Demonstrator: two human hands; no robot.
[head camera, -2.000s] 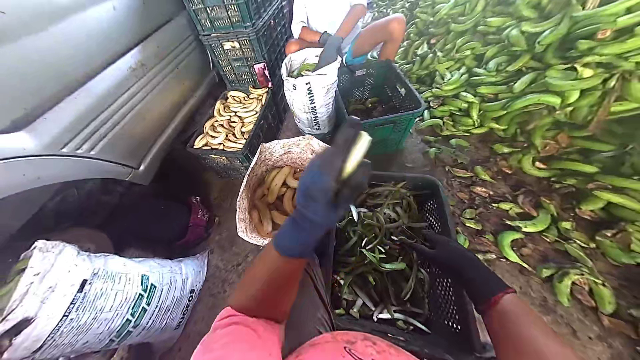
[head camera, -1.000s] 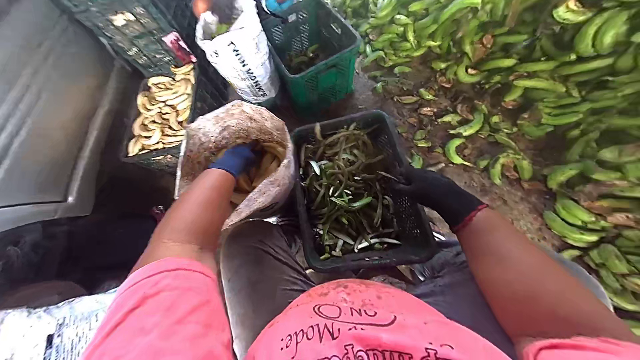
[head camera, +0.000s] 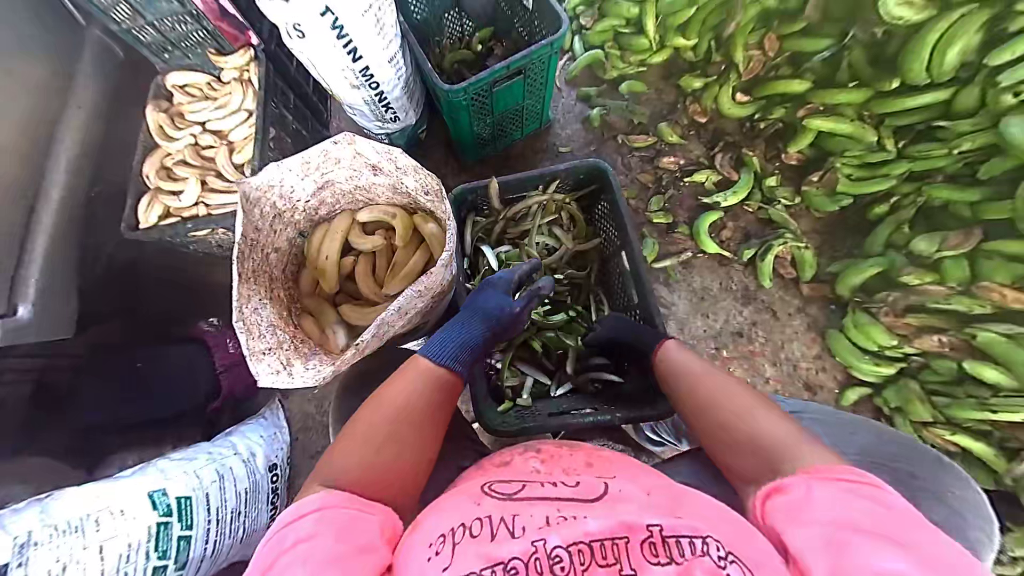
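Both my hands are over a dark plastic crate (head camera: 632, 264) full of green and brownish peel strips (head camera: 552, 232). My left hand (head camera: 500, 308), in a blue knitted glove, hovers over the peels with its fingers apart and nothing in them. My right hand (head camera: 628, 340), in a black glove, reaches down into the crate's right side; its fingers are partly hidden among the peels, and whether they hold anything does not show. Left of the crate stands an open woven sack (head camera: 280, 208) holding peeled plantains (head camera: 376, 256).
A crate of peeled plantains (head camera: 196, 144) stands at the upper left, near a white printed sack (head camera: 368, 72) and a green crate (head camera: 500, 112). Unpeeled green plantains (head camera: 920, 128) cover the ground at right. Another printed sack (head camera: 200, 496) lies at lower left.
My left hand has moved right, out of the woven sack and over the crate of peels. Two seconds ago it held a pale piece. My right hand is now lower in the crate.
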